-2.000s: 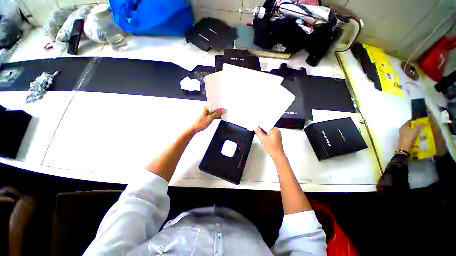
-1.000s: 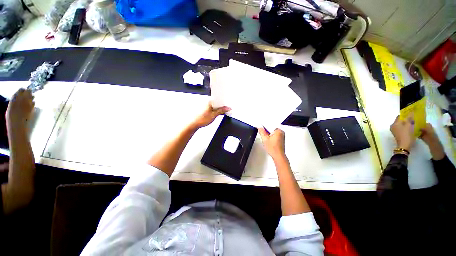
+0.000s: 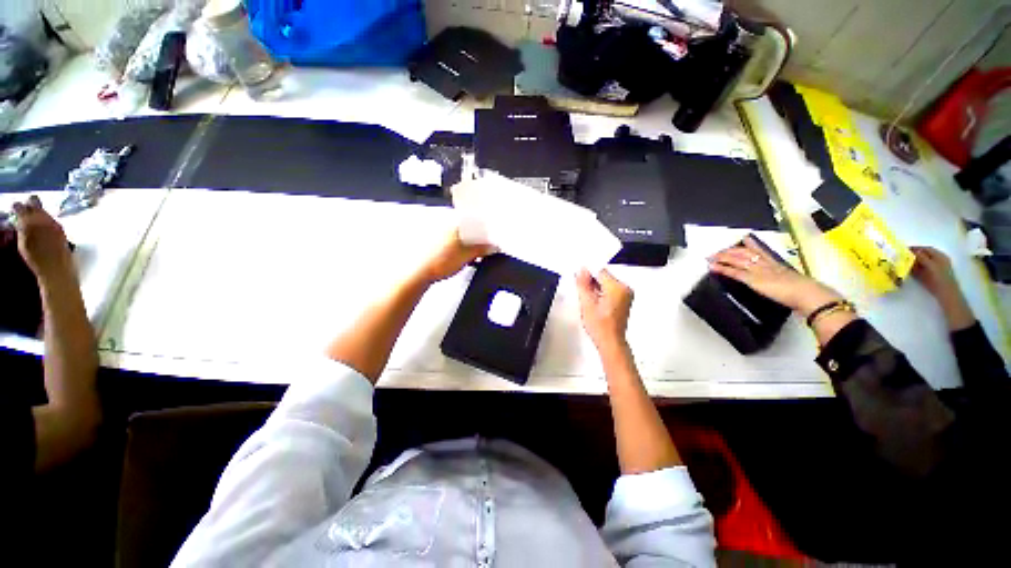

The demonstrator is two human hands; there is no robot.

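Note:
My left hand (image 3: 457, 254) and my right hand (image 3: 604, 305) hold a white-sided paperboard cover (image 3: 538, 227) between them, above the table. The left hand grips its left end, the right hand its lower right corner. Just below it an open black box base (image 3: 475, 346) lies tilted on the white tabletop. A small pale rounded device (image 3: 504, 308) sits in its middle. The base's upper edge is close to my left hand. The cover's outer side is hidden.
A neighbour's hand (image 3: 765, 274) is on a black box (image 3: 737, 311) at right. Yellow packages (image 3: 870, 246) lie beyond it. Black lettered pieces (image 3: 521, 139) stand at back centre, beside a white scrap (image 3: 421, 171). Another person's arm (image 3: 55, 300) is at left. A blue bag (image 3: 338, 31) is behind.
The white cover has narrowed in view as my hands fold or tilt it, uncovering the black pieces behind. The right neighbour's hand has moved onto the black box, which has turned.

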